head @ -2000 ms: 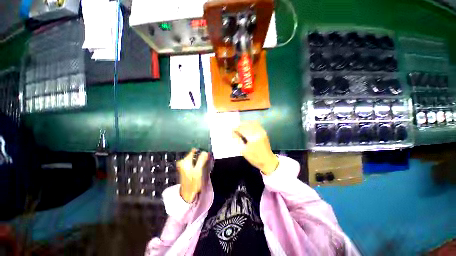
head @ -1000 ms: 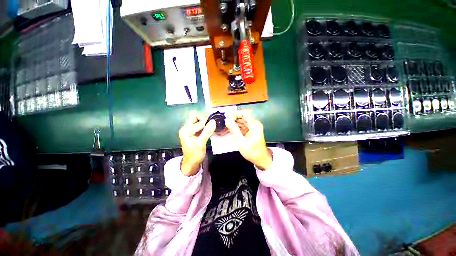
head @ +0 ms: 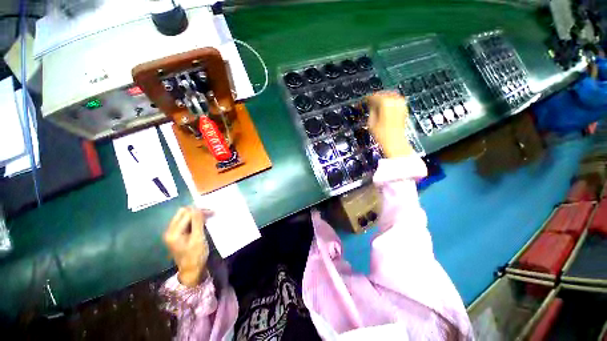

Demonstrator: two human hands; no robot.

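Note:
My right hand (head: 388, 120) is over the right side of the blister tray (head: 327, 188), which holds rows of glossy black round parts (head: 314, 125). Its fingertips are blurred, and I cannot tell if they grip a part. My left hand (head: 188, 236) is at the left edge of the white paper sheet (head: 231, 218), fingers curled together; I cannot tell if anything is in them. The toggle-clamp fixture (head: 180, 83) stands on its orange-brown base (head: 251, 143), with its red handle (head: 213, 138) slanting down towards the front.
A white control box (head: 73, 100) stands behind the fixture. A record sheet with a pen (head: 160, 186) lies left of the base. A second blister tray (head: 432, 100) and another tray (head: 499, 66) lie farther right. A cardboard box (head: 359, 205) is below the bench edge.
The view has swung right. My hands, together around a black round part one second ago, are now apart. My right hand has moved to the blister tray; my left stays near the paper.

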